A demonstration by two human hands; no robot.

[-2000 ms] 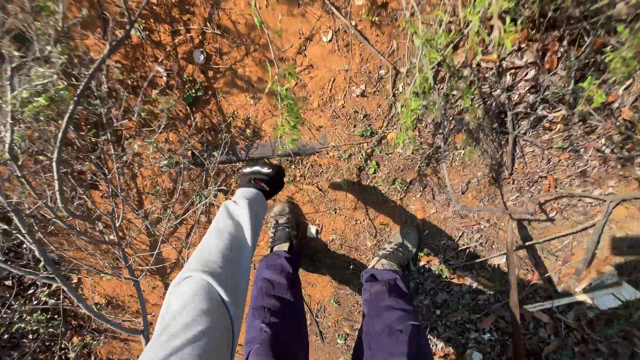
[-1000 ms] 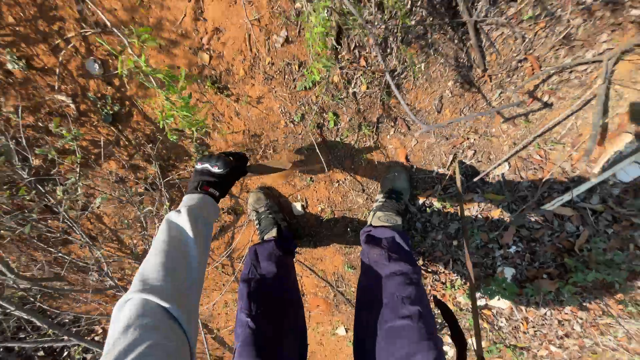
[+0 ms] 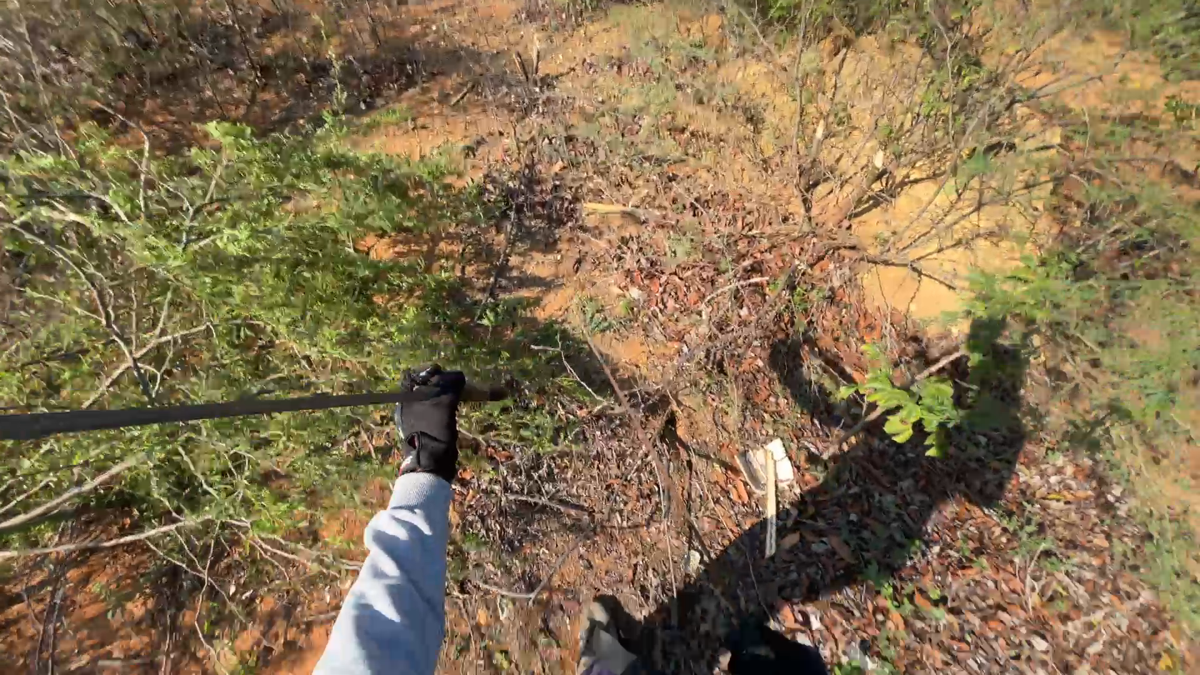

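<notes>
My left hand (image 3: 429,422), in a black glove below a grey sleeve, is closed around the handle of a machete (image 3: 244,405). Its long dark blade points left over leafy branches and runs out of the frame's left edge; the brown handle end shows just right of my fist. Green shrub foliage (image 3: 281,262) lies under and beyond the blade. My right hand is out of view.
One shoe (image 3: 600,642) shows at the bottom edge. A broken pale piece (image 3: 771,469) with a narrow strip lies on dry leaves. Bare thin branches (image 3: 881,187) spread at upper right. A leafy sprig (image 3: 905,403) stands beside my shadow.
The machete blade pointed right from my left hand a second ago; now it points left. The view has shifted to a leafier patch, and the legs have mostly left the frame.
</notes>
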